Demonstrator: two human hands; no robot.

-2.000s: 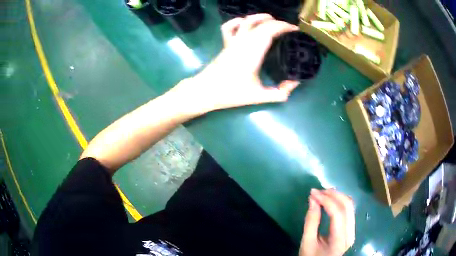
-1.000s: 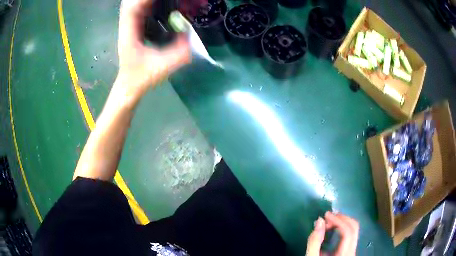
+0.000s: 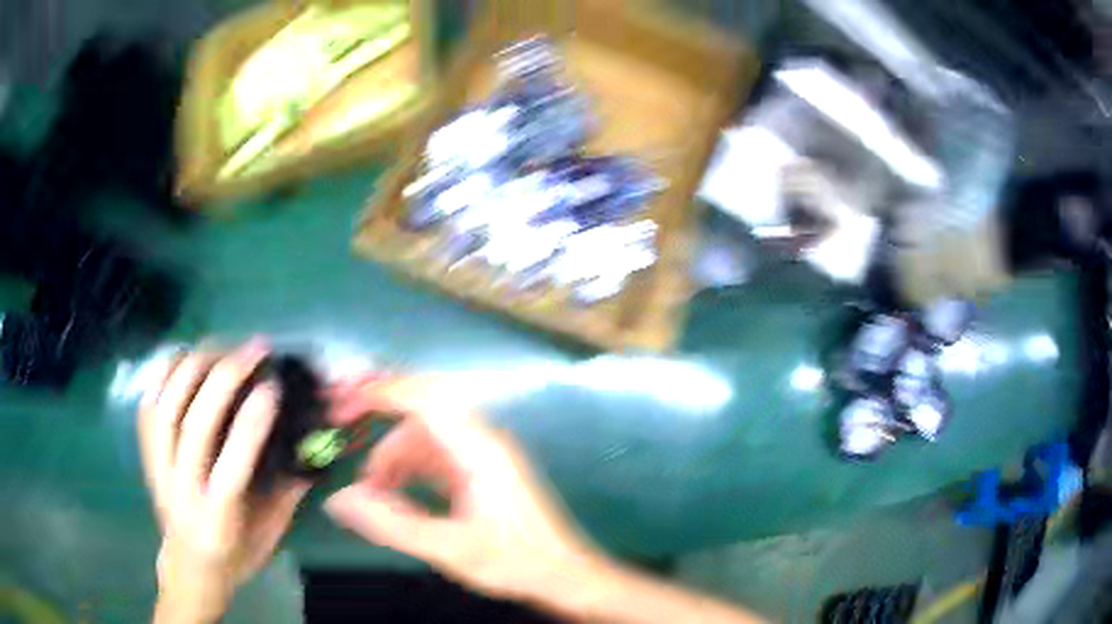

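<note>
The view is blurred. My left hand (image 3: 210, 457) is wrapped around a black housing (image 3: 290, 421) at the lower left, above the green bench. The round light-green end of a battery cell (image 3: 321, 449) shows in the housing's opening, with thin red wires beside it. My right hand (image 3: 470, 488) is at the opening from the right. Its fingertips are at the red wires, thumb and finger curved; the blur hides whether they pinch a wire.
A cardboard box of green cells (image 3: 201, 134) and a cardboard box of blue circuit boards (image 3: 701, 159) stand behind my hands. Dark housings (image 3: 110, 183) are at the left. Several pale-topped round parts (image 3: 896, 378) lie at the right, before a white and grey metal box (image 3: 780, 183).
The view has swung right. My left hand has brought the housing with the green cell from the far left to in front of me, and my right hand has come up to it.
</note>
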